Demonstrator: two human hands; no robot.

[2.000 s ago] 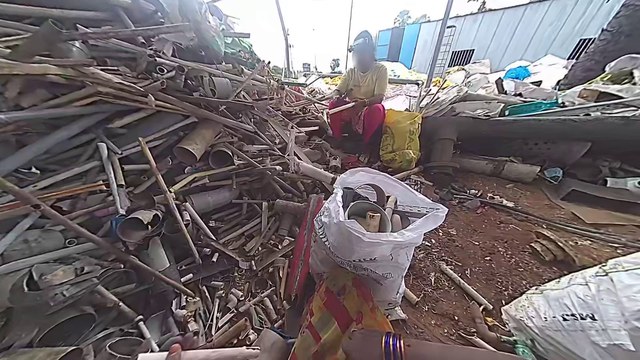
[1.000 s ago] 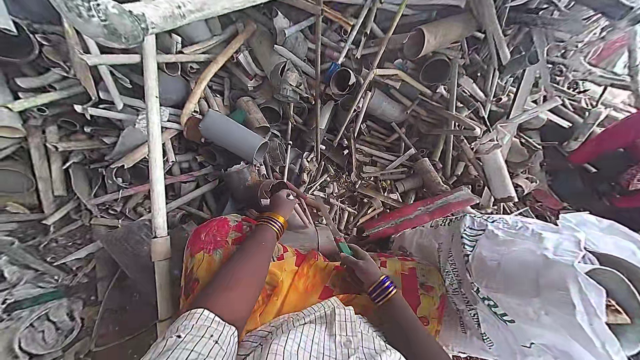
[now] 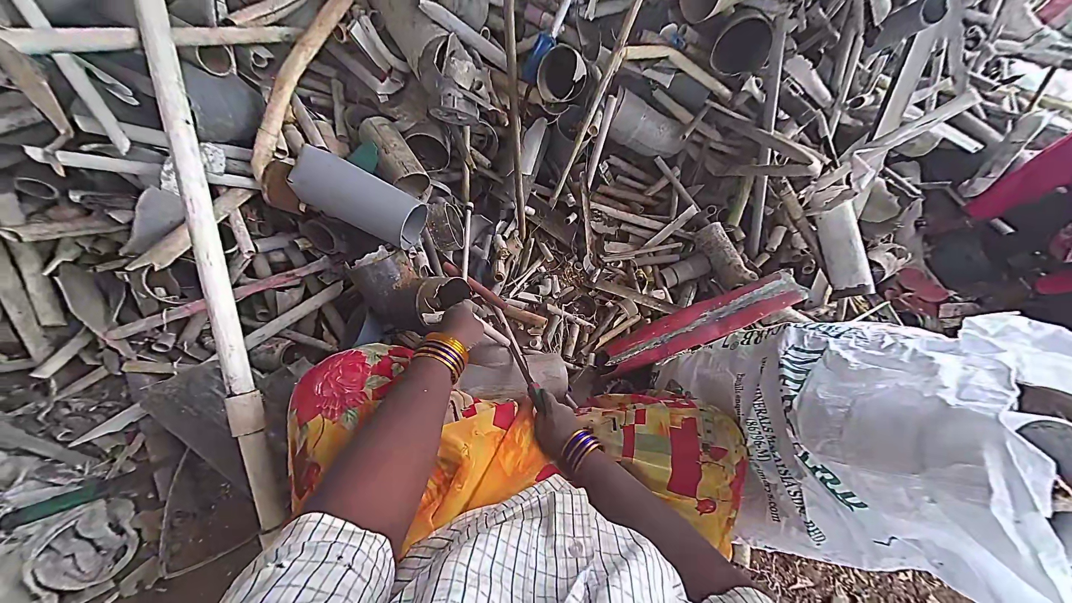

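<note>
My left hand [image 3: 461,325], with bangles at the wrist, is closed around a thin pale pipe piece [image 3: 492,331] near the mouth of a wide brown pipe [image 3: 440,293]. My right hand [image 3: 553,423] grips a green handle [image 3: 536,392], from which a long dark blade [image 3: 512,347] slants up to the left beside the pipe piece. Below the blade, between my knees, lies a greyish block-like piece [image 3: 523,375]. What exactly the blade touches is too small to tell. Yellow and red flowered cloth [image 3: 494,440] covers my lap.
Scrap pipes are heaped ahead and to the left, among them a grey pipe [image 3: 358,194] and a long upright white pipe [image 3: 197,218]. A red board [image 3: 703,322] leans at the right, beside a white woven sack [image 3: 888,444] bearing writing. Another person's red clothing [image 3: 1022,180] shows at the right edge.
The view has swung down from the person in red and the sack to my lap and the pipe heap. Both hands stay close together, as a second ago.
</note>
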